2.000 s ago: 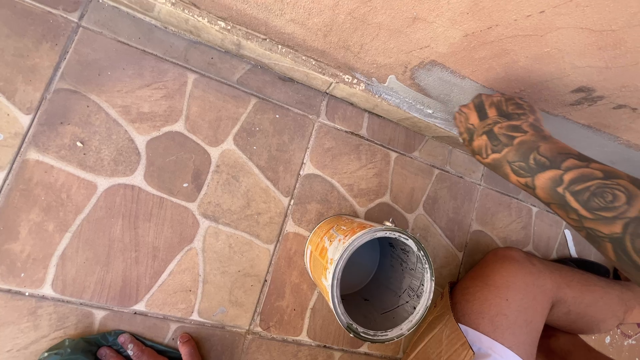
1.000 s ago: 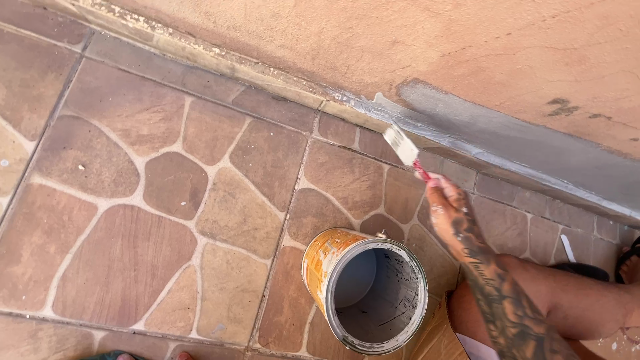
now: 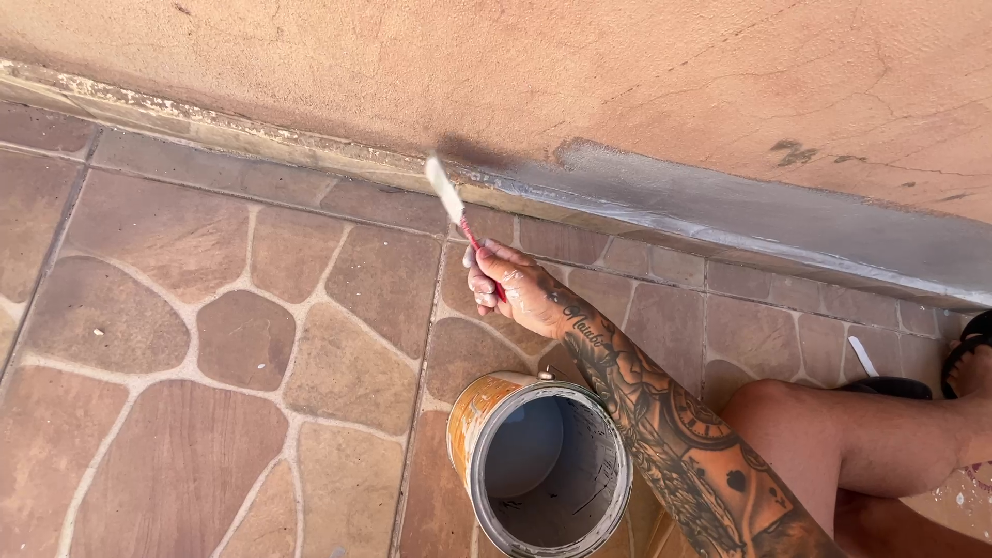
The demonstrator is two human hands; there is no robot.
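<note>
My right hand (image 3: 508, 283), flecked with white paint, grips the red handle of a paintbrush (image 3: 446, 190). The brush points up and left, its pale bristles close to the foot of the wall. To the right of the bristles, a painted grey band (image 3: 697, 201) runs along the bottom of the orange wall. Below my hand stands an open metal paint can (image 3: 496, 418), with greyish liquid visible inside and drips on its rim. My forearm passes beside the can. My left hand is out of view.
Orange plaster wall (image 3: 325, 77) fills the top, with a rough unpainted ledge (image 3: 232, 132) at its base to the left. Stone-patterned floor tiles (image 3: 248, 341) lie below. At right are my bent leg, a sandalled foot (image 3: 969, 364), a dark round object (image 3: 887, 387) and a white strip (image 3: 862, 356).
My right hand has moved left along the wall with the brush. A dark wet-looking patch shows on the wall left of the grey band. My left hand, at the bottom edge earlier, has left view.
</note>
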